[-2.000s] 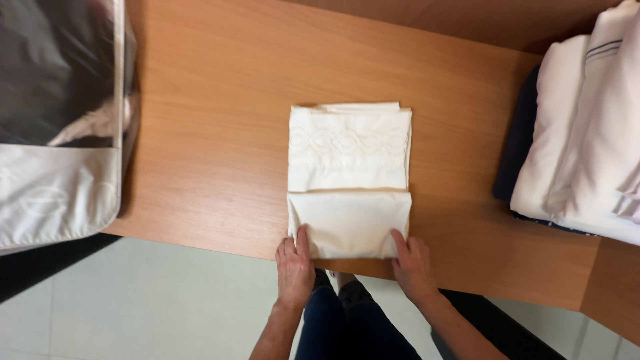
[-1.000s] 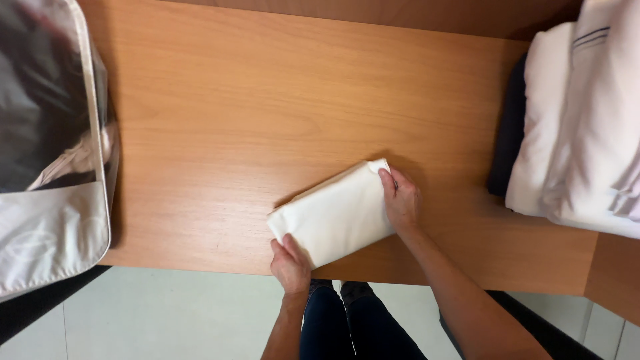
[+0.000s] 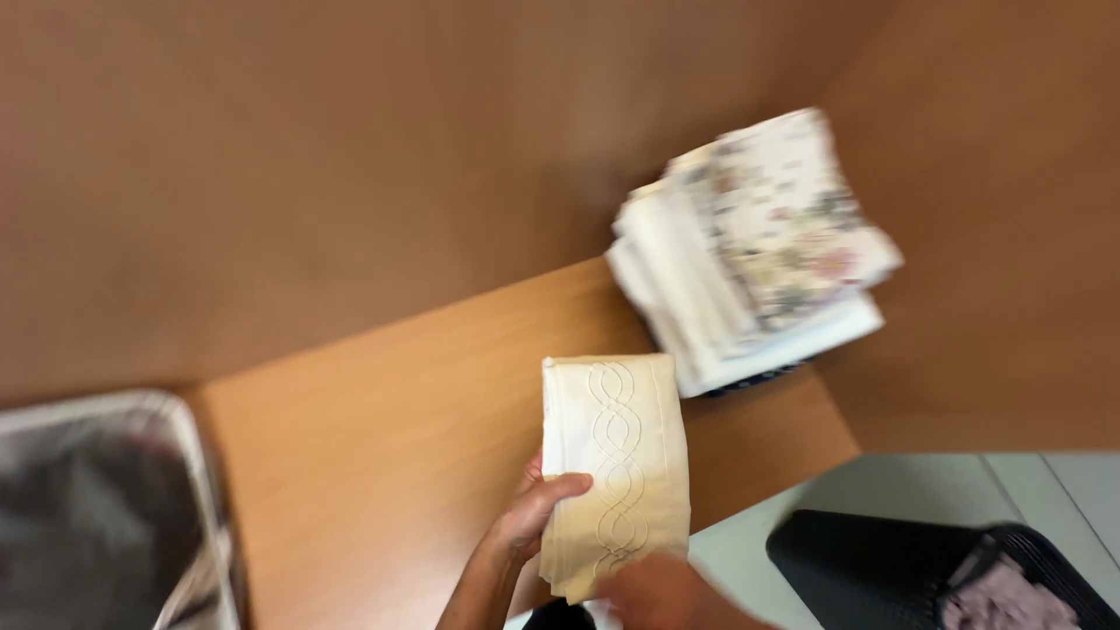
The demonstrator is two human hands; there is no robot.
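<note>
A folded cream cloth (image 3: 617,464) with a stitched pattern of interlaced loops is held up off the wooden surface. My left hand (image 3: 532,516) grips its left edge, the thumb lying on top and the fingers behind. Blurred at the cloth's lower end is my right hand (image 3: 661,595); whether it grips or only touches the cloth I cannot tell. Just beyond the cloth's upper right corner stands a stack of folded cloths (image 3: 700,289), with a floral-printed one (image 3: 796,227) on top.
A zippered fabric storage bag (image 3: 96,499) with a clear panel lies on the left of the wooden shelf (image 3: 376,420). Brown wooden panels (image 3: 350,157) rise behind and at the right. Below right, a black basket (image 3: 866,560) holds pinkish fabric.
The cream cloth has been lifted from the wooden surface and turned, its stitched pattern now showing. My right hand has moved to its lower end. The view has swung toward the stack.
</note>
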